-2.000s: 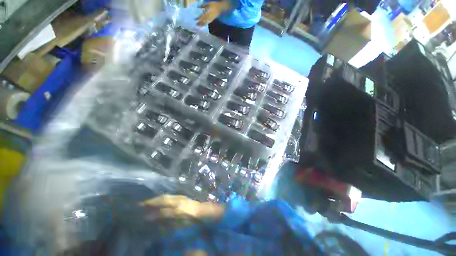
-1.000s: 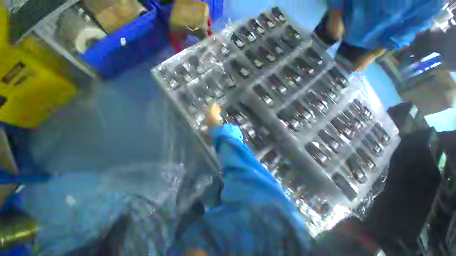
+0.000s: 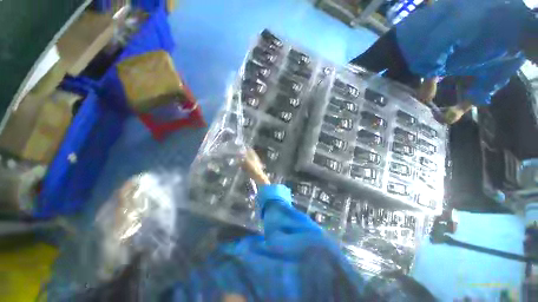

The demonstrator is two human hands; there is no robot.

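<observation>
The block of clear trays [image 3: 307, 138] fills the middle, with dark devices in its pockets and a smaller tray block on top. Clear stretch film [image 3: 223, 138] lies wrinkled over its left part. My right hand [image 3: 255, 166] reaches onto that part, fingers closed on the film; its fingertips are blurred. A shiny crumpled wad of film [image 3: 144, 215] is at the lower left. My left hand [image 3: 127, 193] shows only as a blurred, skin-coloured patch within the wad, mostly hidden, and appears to hold it.
A co-worker in a blue smock [image 3: 454, 47] has both hands at the stack's far right corner. A brown carton [image 3: 150, 79] sits on a red stool [image 3: 177, 121]. Blue bins [image 3: 76, 156] stand left, a yellow object [image 3: 26, 268] lower left, dark crates [image 3: 501, 138] right, and a black handle [image 3: 484, 249] lower right.
The view has swung, bringing the red stool and carton fully in. My right hand stays at the stack's left part, where film now rises in a fold. The crumpled wad now shows at lower left.
</observation>
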